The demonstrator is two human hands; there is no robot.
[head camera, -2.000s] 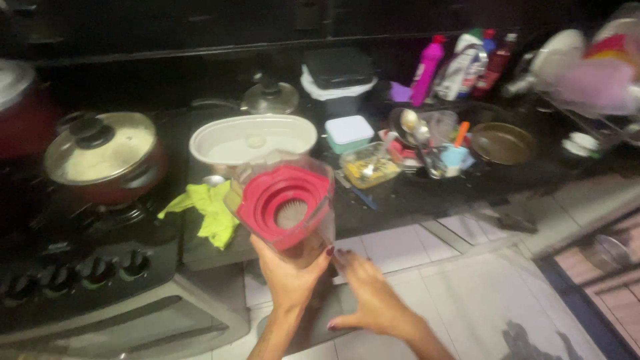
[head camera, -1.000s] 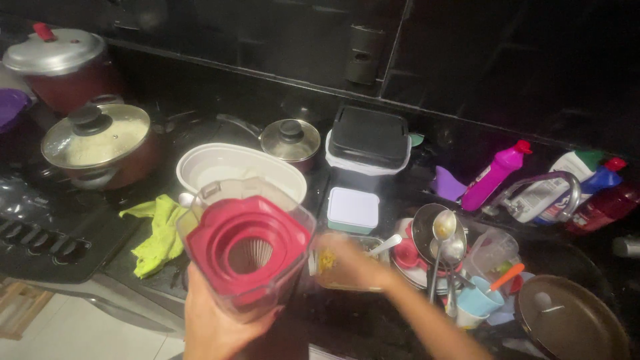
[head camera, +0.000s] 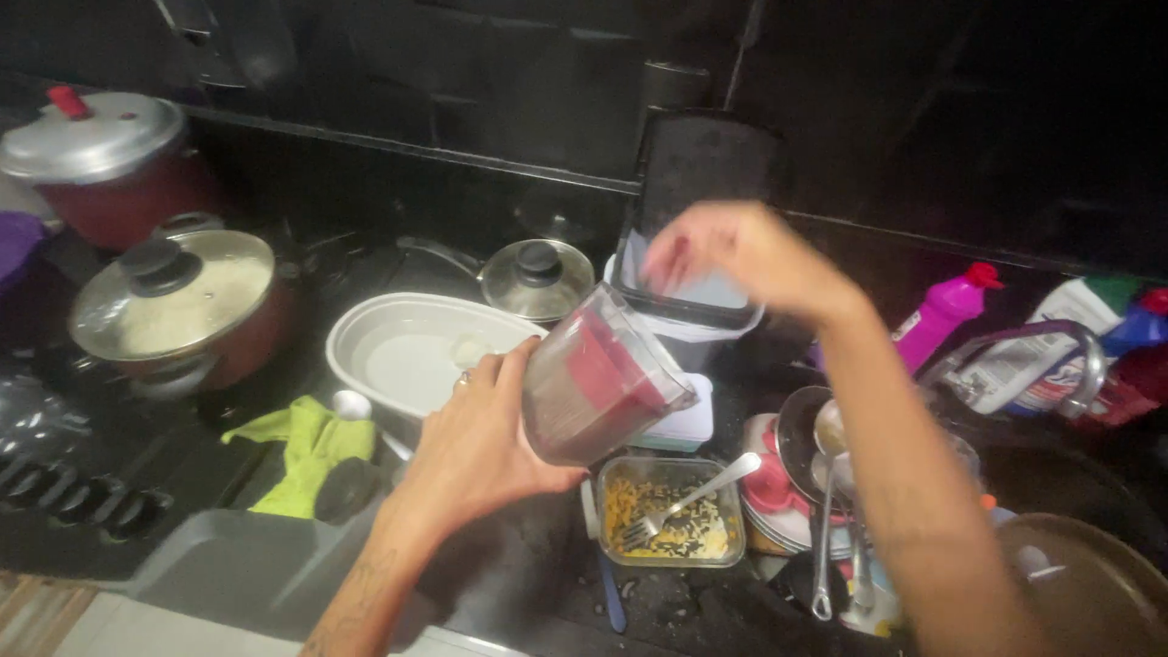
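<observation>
My left hand (head camera: 488,438) holds a clear plastic jug (head camera: 598,388) tilted to the right, with a red funnel-like insert inside it. Blurred by motion, my right hand (head camera: 721,255) is over the open mouth of a lined countertop bin (head camera: 698,324), whose black lid (head camera: 707,164) stands raised behind it. Whether the right fingers hold anything cannot be told. Below the jug lies a glass container (head camera: 671,511) with food scraps and a fork (head camera: 689,502). A white oval basin (head camera: 401,347) sits behind my left hand.
A lidded pot (head camera: 187,306) and a pressure cooker (head camera: 109,164) are at the left, near a yellow-green cloth (head camera: 315,452). A small lidded pan (head camera: 538,278) stands behind the basin. At the right are stacked dishes, ladles, a frying pan (head camera: 1077,584), a faucet (head camera: 1090,365) and a pink bottle (head camera: 944,315).
The bin's lid was down and is now raised. My right hand has moved from above the glass container to the bin's mouth. The jug has been tilted to the right.
</observation>
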